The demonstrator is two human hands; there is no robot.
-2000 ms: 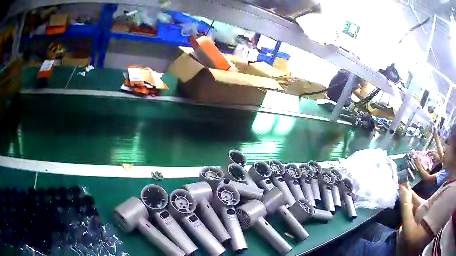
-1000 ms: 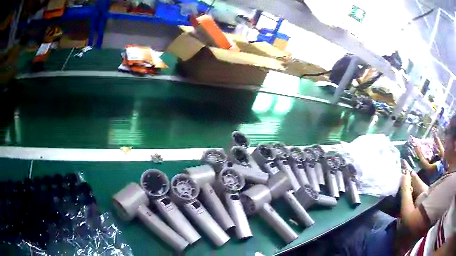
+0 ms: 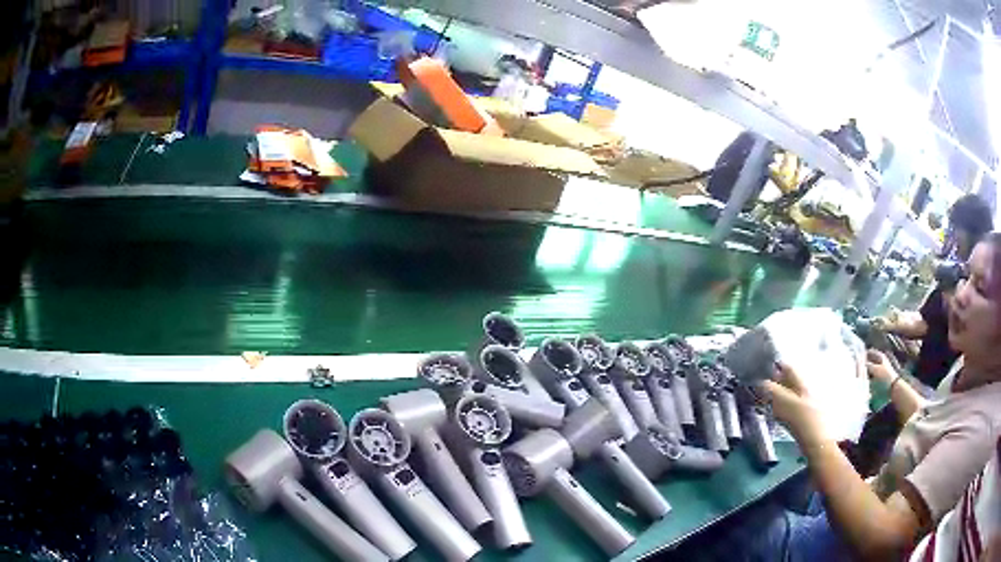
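Neither of my hands is in the picture. Many grey handheld blower bodies lie on the green bench in front of me. Their handles point towards the bench's near edge. Several round heads show spoked open ends, and a few are turned sideways. To the left, small black round caps lie in tight rows with shiny clear plastic film at their right side.
A person at the right holds a whitish plastic bag over the bench. Across the green line stand an open cardboard box and orange-and-white packets. A grey shelf beam runs overhead; blue racks stand behind.
The person at the right has reached forward and lifted the whitish bag, which lay on the bench before. Another person's head now shows behind. The view has shifted slightly; the grey bodies lie as before.
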